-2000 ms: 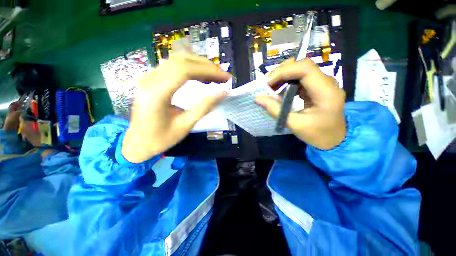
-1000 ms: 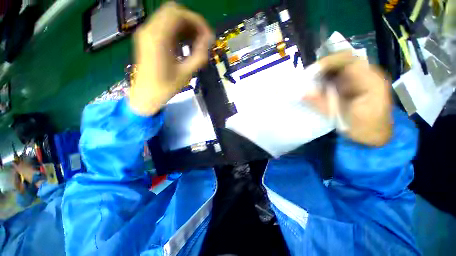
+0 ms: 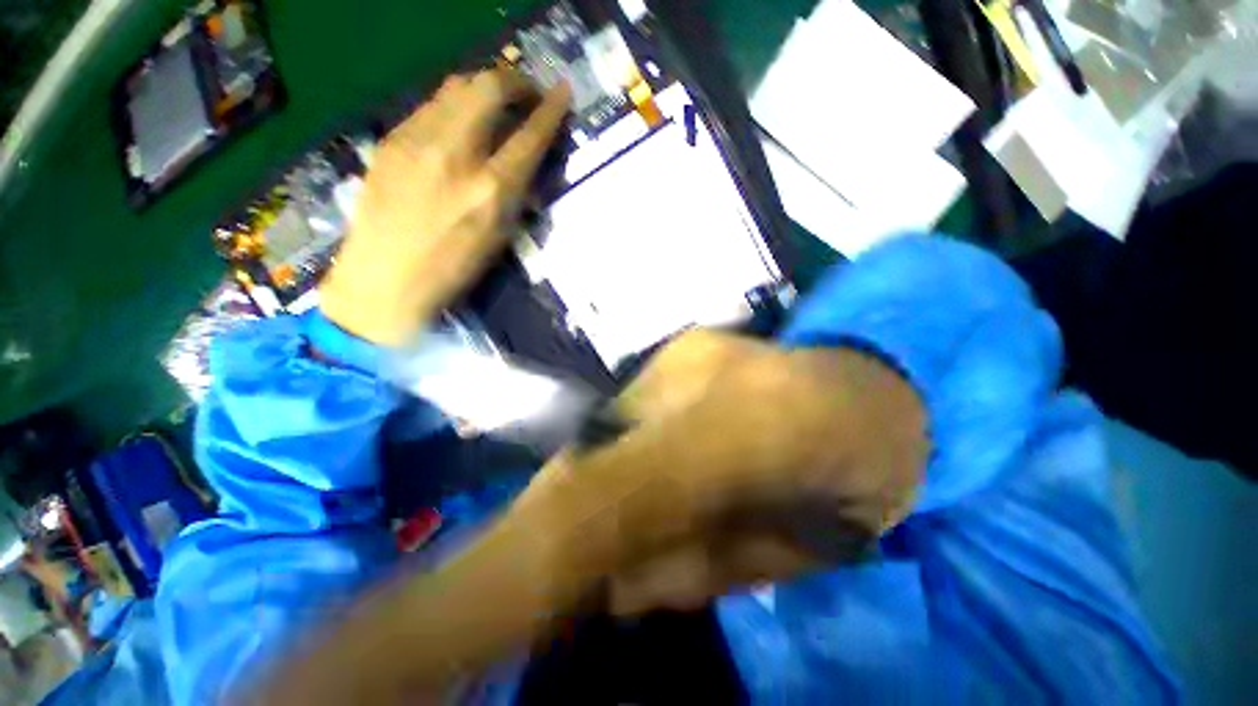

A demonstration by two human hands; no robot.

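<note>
The right tablet [image 3: 662,255] lies open on a black tray, with a large white plate and orange flex patches at its top. The left tablet [image 3: 297,228] is partly covered by my left hand [image 3: 442,200], whose fingers are bent over the gap between the tablets; whether it holds anything is hidden. My right hand [image 3: 745,455] is a large blur close to the camera, over the front of the tray. A dark shape lies along it, too blurred to name. A brown blurred streak runs from it to the lower left.
White sheets [image 3: 862,111] lie right of the tray. Pale scraps [image 3: 1090,152] lie at the far right. Another tablet [image 3: 173,104] is at the upper left. A crinkled silver sheet [image 3: 207,345], a blue notebook [image 3: 145,503] and part of a person [image 3: 55,593] are at the left.
The view has swung and tilted. The sheet that was in my right hand is no longer seen there; a white sheet now lies right of the tray. My right hand has come nearer the camera.
</note>
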